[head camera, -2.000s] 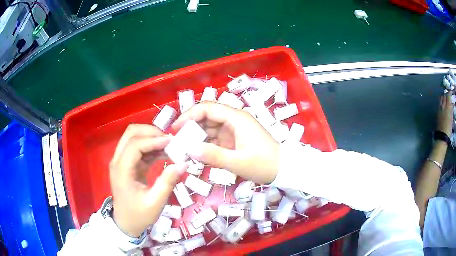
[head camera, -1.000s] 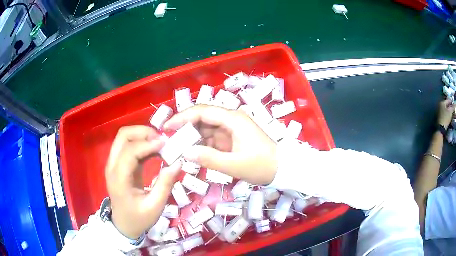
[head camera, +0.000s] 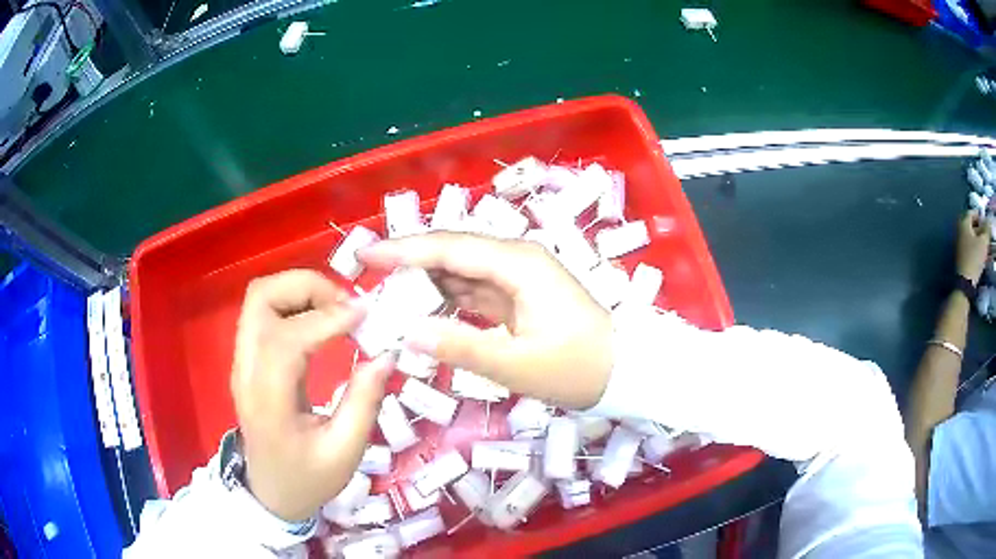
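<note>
A white plastic unit (head camera: 400, 310) is held between both hands above the red parts tray (head camera: 235, 224). My left hand (head camera: 300, 393) grips its left side with thumb and fingertips. My right hand (head camera: 513, 317) holds its right side, with the thumb below and the index finger above. The unit's edges are blurred. Many white units with thin pins (head camera: 427, 401) lie heaped in the tray, mostly in its middle and right. My hands hide part of the heap.
The green conveyor (head camera: 524, 66) runs beyond the tray with two white units on it. A blue tray (head camera: 49, 415) stands at left beside white strips (head camera: 111, 371). At right, another person's arm (head camera: 948, 349) reaches to a pile of small pale parts (head camera: 983, 186).
The white units on the conveyor have moved left. The held unit has turned slightly between my fingers. The other person's hand at right has shifted a little.
</note>
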